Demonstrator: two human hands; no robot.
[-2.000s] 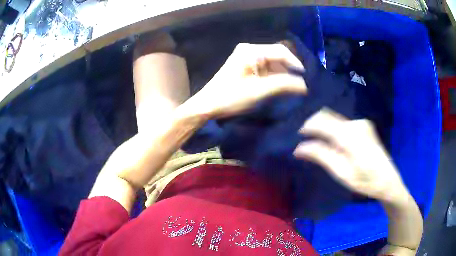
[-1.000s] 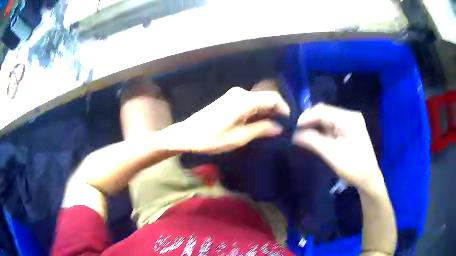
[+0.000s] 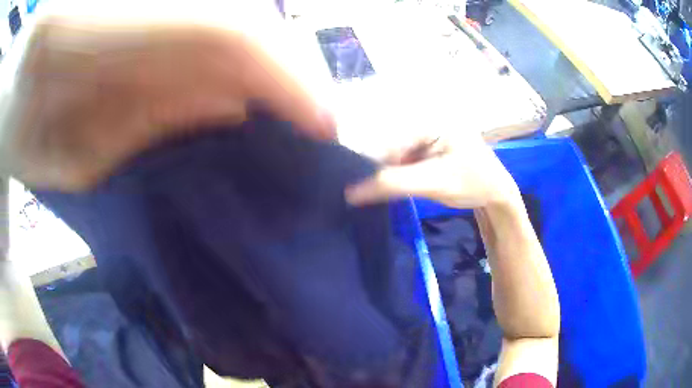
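Note:
A dark navy garment (image 3: 265, 250) hangs spread out in front of me, raised close to the camera, and covers my lap. My left hand (image 3: 152, 98) is large and blurred at the upper left, gripping the garment's top edge. My right hand (image 3: 432, 178) is at the garment's upper right corner, with thumb and fingers on the cloth edge. The fingertips of my left hand are partly hidden by the cloth and blur.
A blue bin (image 3: 584, 250) with dark cloth (image 3: 459, 261) inside stands at the right. The white table (image 3: 432, 83) with a black smartphone (image 3: 345, 53) is ahead. A red plastic stool (image 3: 656, 212) is on the floor at far right. More dark cloth (image 3: 99, 326) lies at lower left.
Both hands have lifted the garment from the lap up towards the camera and spread it. The left hand moved up and left. The view has tilted up and turned, showing more table and the smartphone.

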